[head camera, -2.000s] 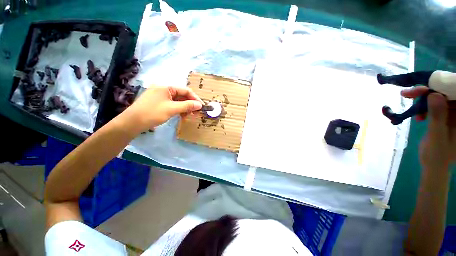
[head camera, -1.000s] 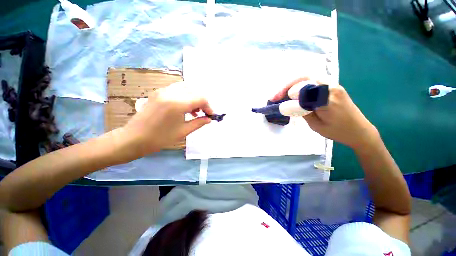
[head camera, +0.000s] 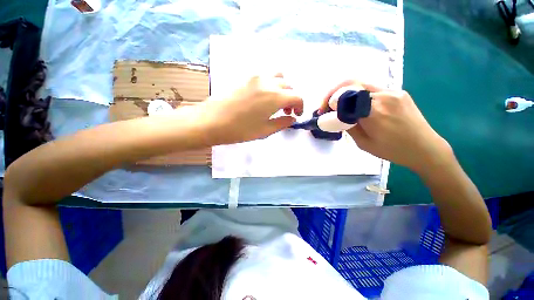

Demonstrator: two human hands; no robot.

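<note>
My right hand (head camera: 383,120) grips the black and cream-white product body (head camera: 335,119) over the right part of the white board (head camera: 263,161). Its thick black end faces up and its narrow black tip points left. The black holding block (head camera: 327,135) shows partly beneath it on the board. My left hand (head camera: 260,111) is at the narrow tip, with thumb and fingertips close around it. The small dark part earlier in those fingers cannot be told apart from the tip now.
The cardboard pad (head camera: 175,157) lies left of the board, with a small white disc (head camera: 160,108) and brown spots. Dark parts (head camera: 36,111) lie at the far left. A white bottle (head camera: 86,6) is at the top left, another (head camera: 518,105) at the right. Blue crates (head camera: 375,266) are below.
My left hand has moved from the cardboard pad to the right, up to the product's tip. My right hand has brought the product in from the right edge to over the holding block.
</note>
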